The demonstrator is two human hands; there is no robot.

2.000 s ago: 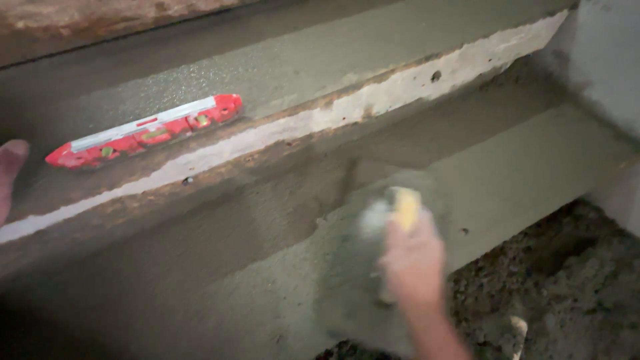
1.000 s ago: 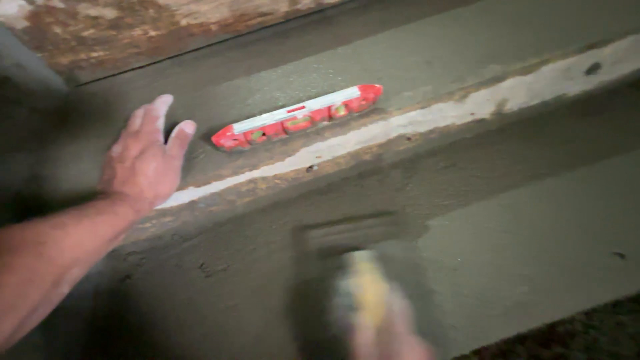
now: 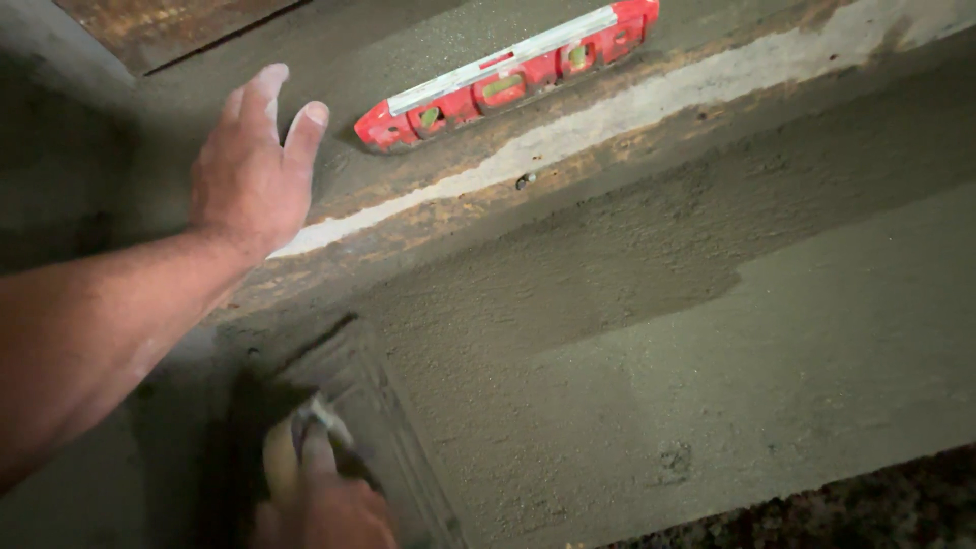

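Observation:
My right hand (image 3: 324, 496) grips the pale handle of a plastering float (image 3: 381, 419), whose flat blade lies on the wet mortar surface (image 3: 549, 396) of the lower step. My left hand (image 3: 255, 164) rests on the upper step's edge, fingers apart, with nothing held. Just right of it a red torpedo level (image 3: 507, 80) with a silvery top edge and several vials lies on the upper mortar surface (image 3: 366, 46). Between the two levels runs a wooden board (image 3: 427, 221) with a whitish streak along it.
Rough dark ground (image 3: 862, 507) borders the lower step at the bottom right. At the upper left stand a brown board (image 3: 175, 30) and a grey wall (image 3: 72, 46). A small screw or bolt head (image 3: 526, 181) sticks out of the step's board.
My right hand has swept the float leftward along the lower step. My left hand, barely in view at first, now leans on the upper step. The view has shifted left and closer.

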